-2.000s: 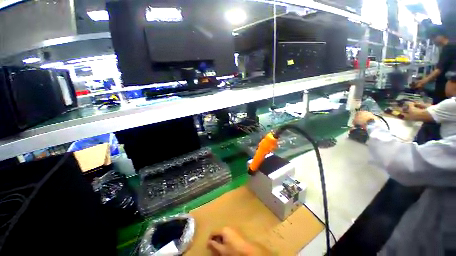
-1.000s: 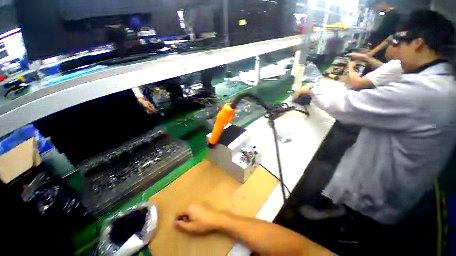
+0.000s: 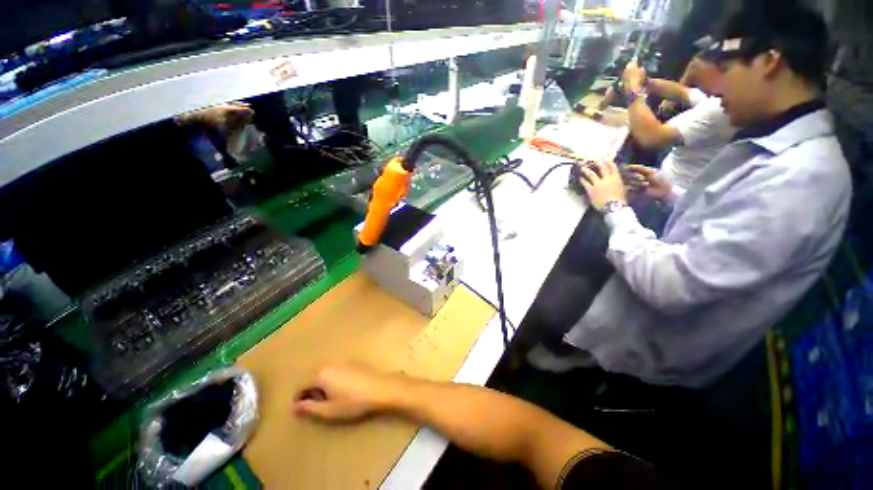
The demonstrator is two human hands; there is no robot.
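Note:
My right hand [image 3: 337, 392] rests low over the tan board [image 3: 316, 335], its arm reaching in from the lower right. The fingers are curled around a dark spot; I cannot tell whether that is a small black part or shadow. My left hand is out of the picture. The open clear bag [image 3: 243, 407] with a dark pile inside and a white label stands left of my hand. Beyond my hand, an orange electric screwdriver [image 3: 386, 203] with a dark tip hangs from a black cord beside the pale screw feeder [image 3: 418, 273].
A clear ridged tray [image 3: 206, 287] with shiny contents lies at the left behind the board. A pale shelf [image 3: 325, 62] crosses above. A seated person [image 3: 708, 239] at the right handles a dark corded unit [image 3: 586, 175]. Another person's hand [image 3: 225, 117] shows under the shelf.
The view has swung right and down. More of my right arm shows, and the hand stays curled over the board. The neighbouring person now shows more fully, holding a dark unit.

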